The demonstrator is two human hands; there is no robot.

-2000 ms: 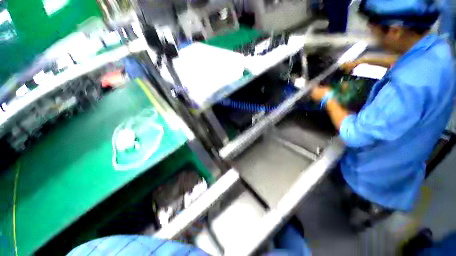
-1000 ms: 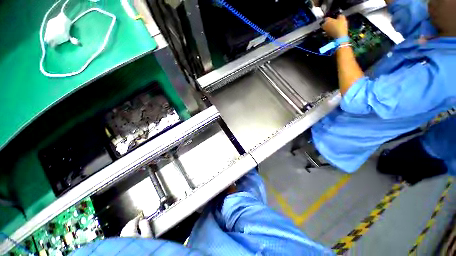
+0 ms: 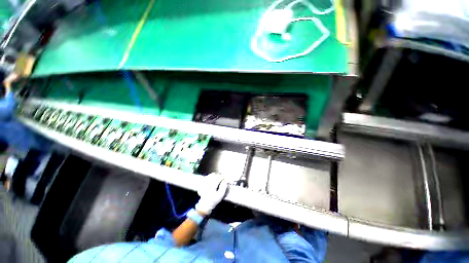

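My left hand (image 3: pixel 211 192), in a white glove with a blue band at the cuff, rests at the near rail of the conveyor (image 3: pixel 277 204), beside the right end of the board row. I cannot make out anything held in it. My right hand is not in view; only the blue sleeve (image 3: pixel 303 242) shows at the bottom edge. Green circuit boards (image 3: pixel 177 149) with white components lie in a row between the rails, running to the far left.
Two black parts trays, the left one (image 3: pixel 220 109) dark, the right one (image 3: pixel 276 113) with silver-grey pieces, sit under the green shelf (image 3: pixel 205 41). A white adapter (image 3: pixel 277 21) lies on the shelf. Black totes (image 3: pixel 97 205) stand lower left. A person's blue sleeve (image 3: pixel 9 115) shows far left.
The view has swung left, bringing in the long row of boards and the totes. The other worker at the right is out of view. My left hand is still at the near rail.
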